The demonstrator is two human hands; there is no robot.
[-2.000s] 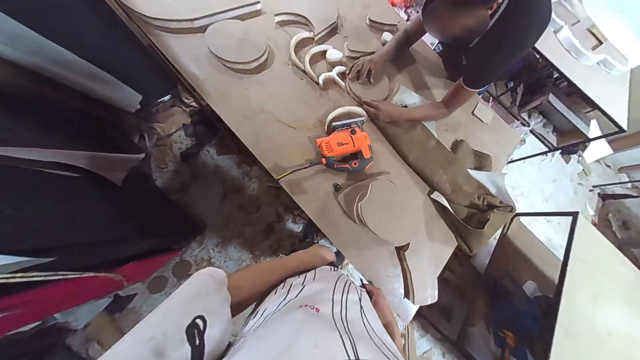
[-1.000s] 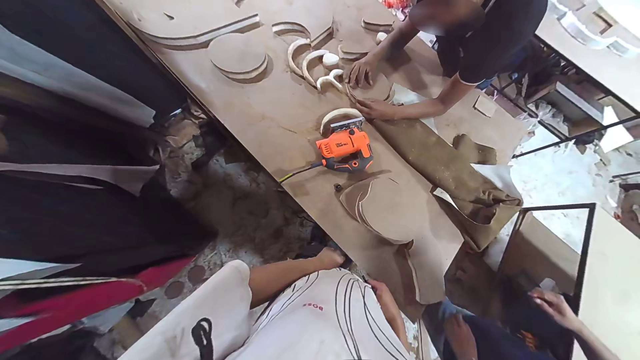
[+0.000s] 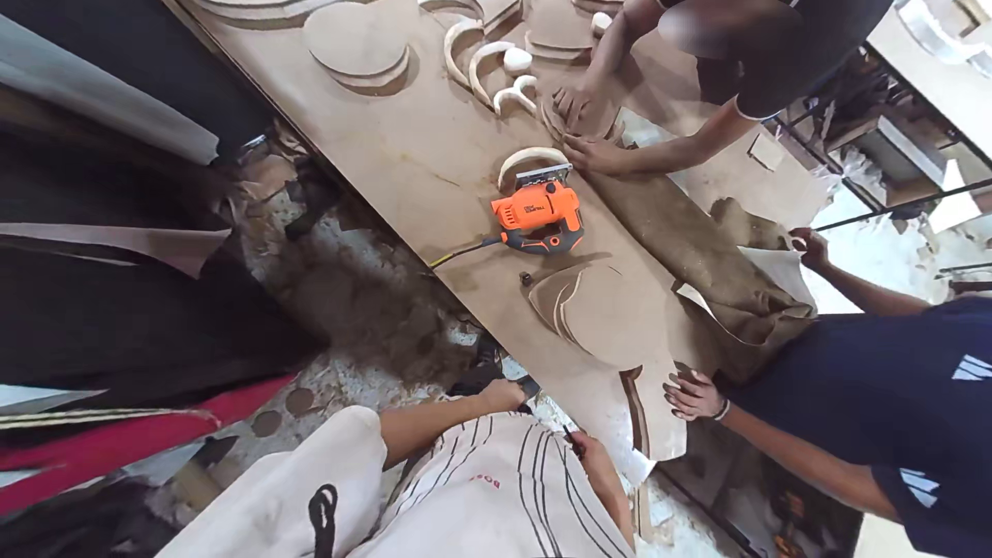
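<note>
My left hand (image 3: 504,395) is low in the view, just off the table's near edge, closed around a small dark object (image 3: 529,386) that I cannot identify. My right hand (image 3: 595,459), in front of my striped shirt, has a thin dark object (image 3: 573,440) between its fingers. Beyond them, stacked curved board pieces (image 3: 612,310) lie on the table. An orange and black jigsaw (image 3: 539,213) rests further up, its cord running over the edge, beside a curved pale piece (image 3: 531,156). Neither of my hands touches the jigsaw or the boards.
A co-worker's hands (image 3: 581,128) rest on a round board at the top. Another person in dark blue (image 3: 837,380) leans in from the right, one hand on the board. Olive fabric (image 3: 666,225) lies along the table (image 3: 418,155). Scraps litter the floor (image 3: 372,387); dark material hangs left.
The person in dark blue has come in at the right, placing one hand on the board and the other by the fabric. The jigsaw has stayed in place.
</note>
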